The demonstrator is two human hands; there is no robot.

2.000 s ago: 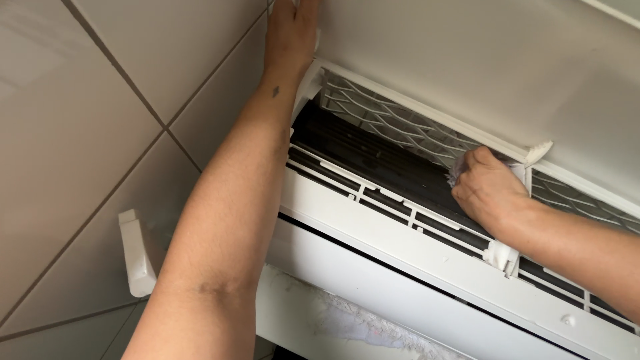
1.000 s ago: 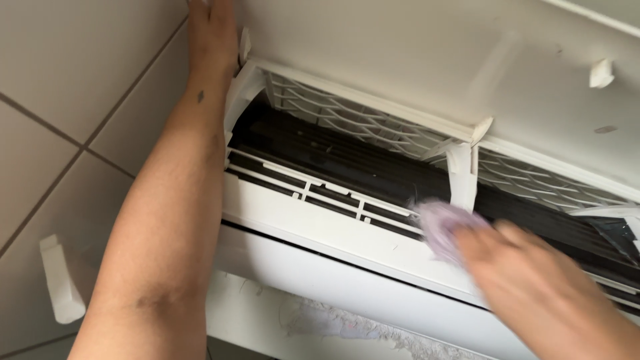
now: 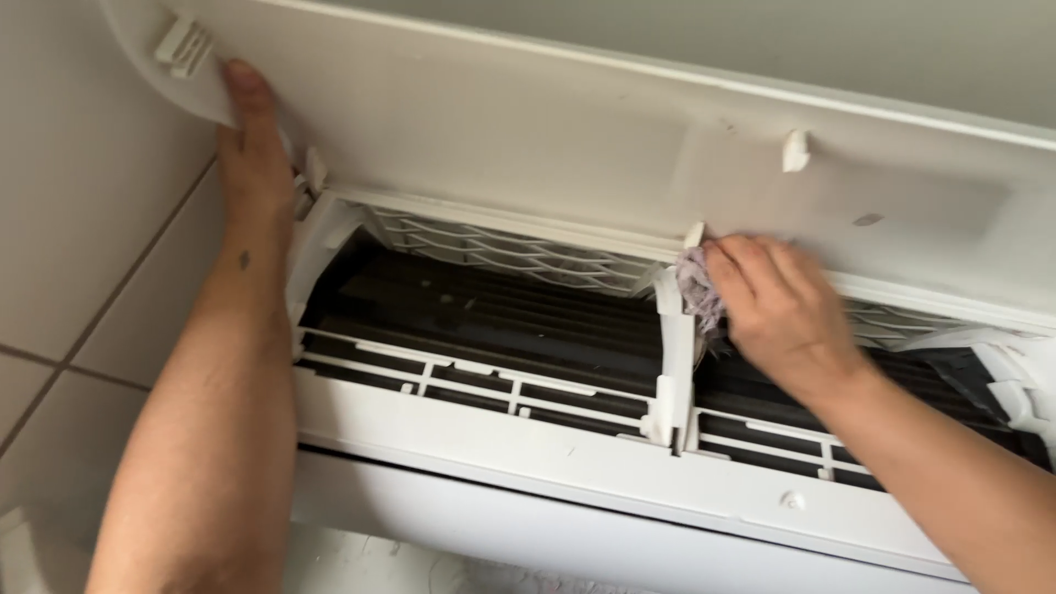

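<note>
The white split air conditioner's front panel (image 3: pixel 528 124) is raised, with my left hand (image 3: pixel 257 140) gripping its left edge, thumb on the inner face. My right hand (image 3: pixel 784 313) holds a crumpled pale purple cloth (image 3: pixel 700 289) against the upper part of the white plastic centre rib (image 3: pixel 676 346). Left of the rib, dark evaporator fins (image 3: pixel 495 305) lie exposed, with light specks on them. A white lattice grille (image 3: pixel 511 252) runs behind the fins, and a slotted white frame (image 3: pixel 470 379) runs along their front. My right fingertips are partly hidden by the hand.
Tiled wall (image 3: pixel 99 247) stands close on the left. A small white clip (image 3: pixel 796 152) juts from the panel's inner face, and a slotted bracket (image 3: pixel 185 46) sits near its left corner. A white object (image 3: pixel 18 553) is cut off at lower left.
My right hand has moved with the cloth from the front frame up to the centre rib. More of the raised panel is in view. My left hand's thumb now shows on the panel.
</note>
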